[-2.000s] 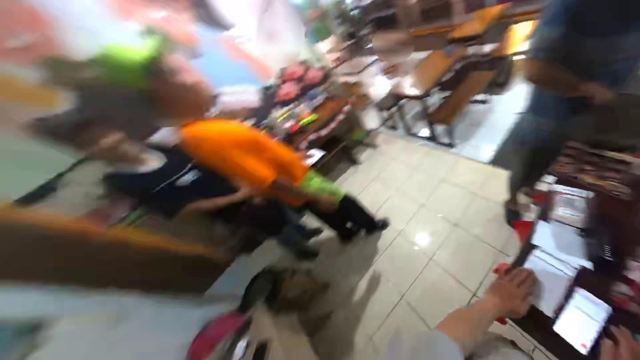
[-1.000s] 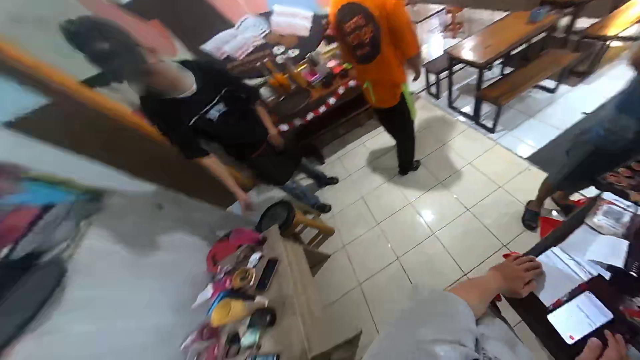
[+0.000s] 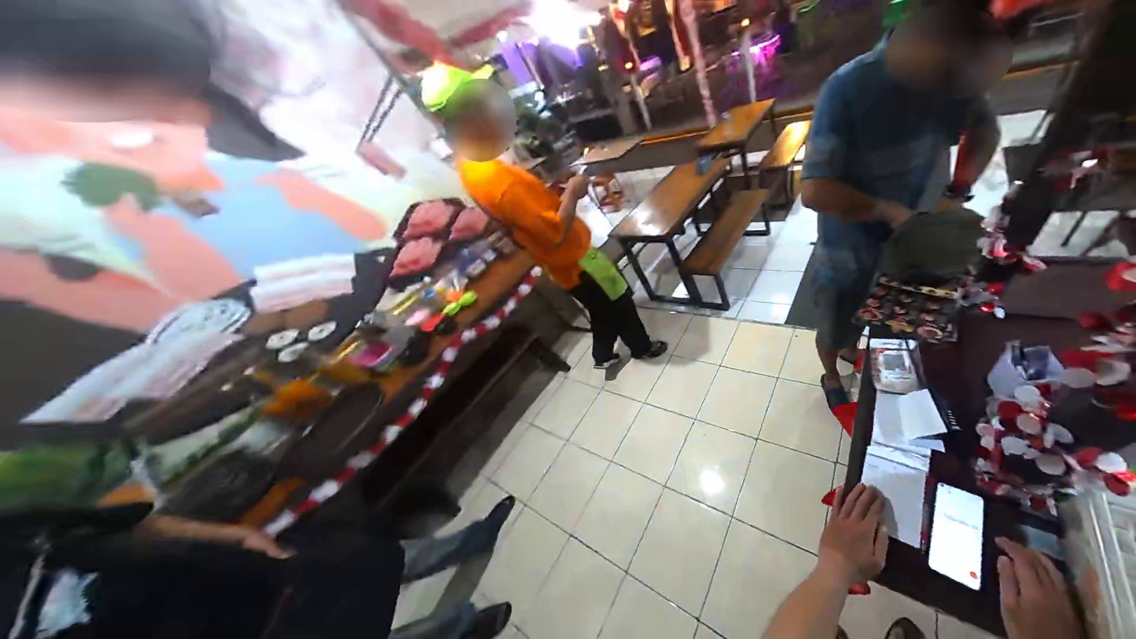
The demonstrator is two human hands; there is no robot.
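Observation:
My left hand (image 3: 856,532) rests at the near edge of a dark table (image 3: 963,599), its fingers against white sheets of paper (image 3: 892,493). A smartphone (image 3: 957,535) with a lit white screen lies flat between my hands. My right hand (image 3: 1040,581) lies just right of the phone, fingers apart and holding nothing I can see. Beyond the papers sits a small clear package (image 3: 894,366). Red and white round decorations (image 3: 1021,426) are strung over the table's right part, near a clear plastic container (image 3: 1100,550).
A person in blue (image 3: 874,169) stands beyond the table with a dark green bag (image 3: 936,247). Another in an orange shirt (image 3: 528,213) stands by a long counter of goods (image 3: 426,355). A person in black (image 3: 213,568) is at lower left. Wooden tables and benches (image 3: 670,204) stand behind.
The view has swung up and to the left since one second ago. The person in orange now shows a side instead of the back. My left hand stays by the papers.

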